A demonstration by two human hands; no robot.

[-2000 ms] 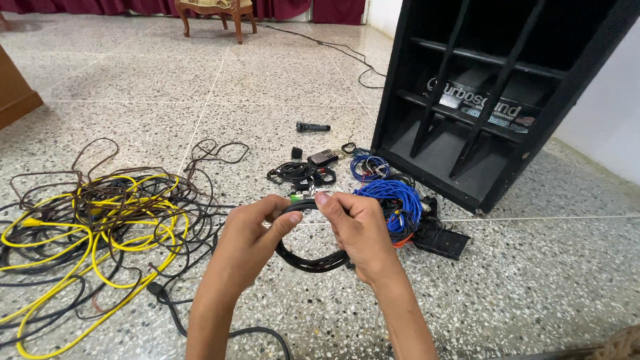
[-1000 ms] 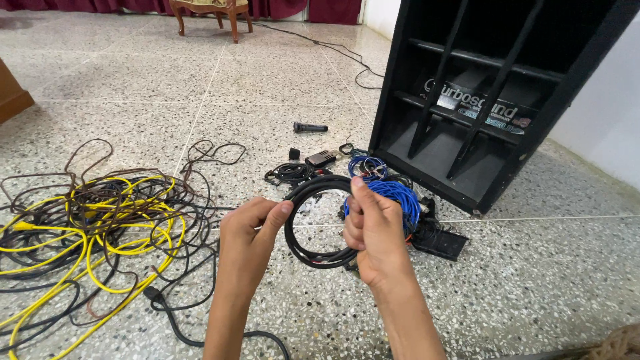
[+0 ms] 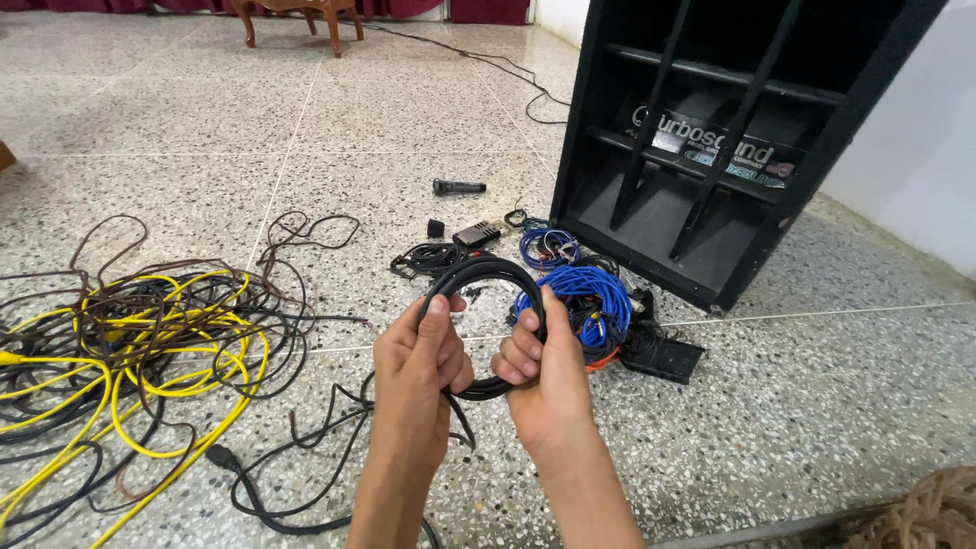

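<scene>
A black cable wound in a round coil (image 3: 488, 267) is held upright between both hands above the terrazzo floor. My left hand (image 3: 423, 358) grips the coil's left side, its thumb laid over the strands. On the right side my right hand (image 3: 549, 366) has its fingers curled round the same coil. A loose length of black cable (image 3: 461, 423) hangs below my left hand. Behind the coil, partly covered by it and my right hand, lies a bundle of blue cable (image 3: 602, 290). A smaller blue coil (image 3: 543, 248) and a bunch of thin black cables (image 3: 431, 261) lie farther back.
Tangled yellow, brown and black cables (image 3: 152, 335) spread over the floor at left, with a black plug (image 3: 221, 457) in front. A microphone (image 3: 459, 187), a small slotted device (image 3: 478, 233) and a flat black case (image 3: 662, 358) lie near a large Turbosound speaker cabinet (image 3: 732, 221). Coarse rope (image 3: 938, 511) shows bottom right.
My left hand, apart from the coil's left side one second ago, now grips it. Two seconds ago both hands were together at the top of the black cable; now they hold opposite sides.
</scene>
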